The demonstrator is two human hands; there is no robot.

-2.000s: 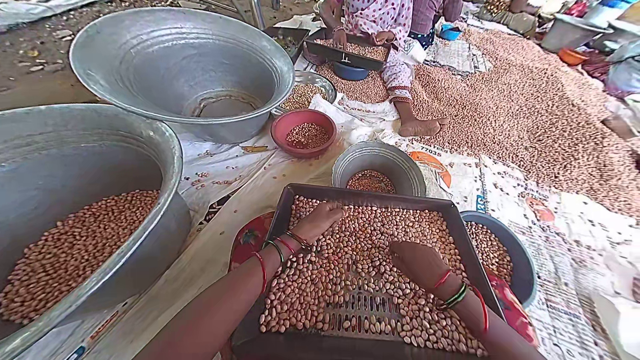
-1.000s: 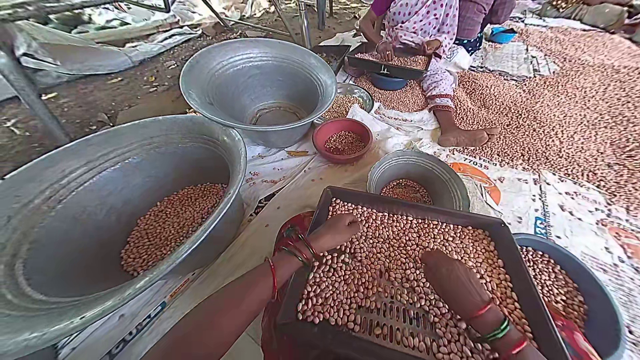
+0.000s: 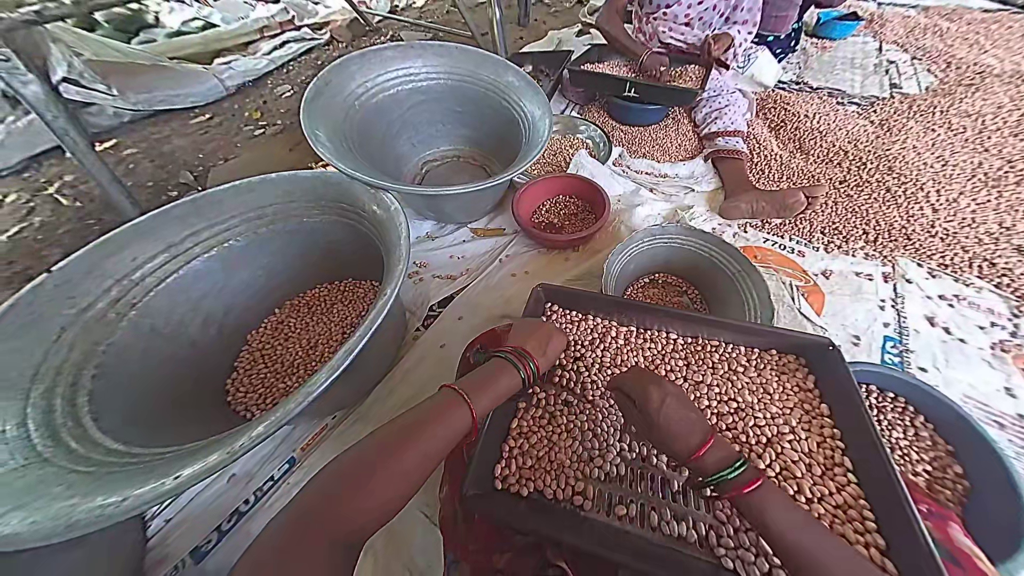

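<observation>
A dark rectangular sieve tray (image 3: 832,360) with a slotted bottom lies tilted before me, filled with pinkish-brown peanut kernels (image 3: 720,376). My left hand (image 3: 538,344), with red and green bangles at the wrist, is at the tray's left rim, its fingers curled; whether they hold kernels is hidden. Over the middle of the tray, my right hand (image 3: 656,408) rests its bent fingers on the kernels near the bare slots, and what lies under them cannot be seen. Just beyond the tray stands a grey metal bowl (image 3: 744,280) with some kernels at its bottom.
Two large metal basins (image 3: 48,320) (image 3: 432,72) stand at the left, the nearer holding kernels. A red bowl (image 3: 524,208) sits beyond the tray, a blue-grey tub (image 3: 992,480) at its right. Another person (image 3: 688,24) sits behind with a similar tray, beside a wide kernel heap (image 3: 920,160).
My right hand has moved left over the kernels, closer to my left hand. The view has swung toward the left.
</observation>
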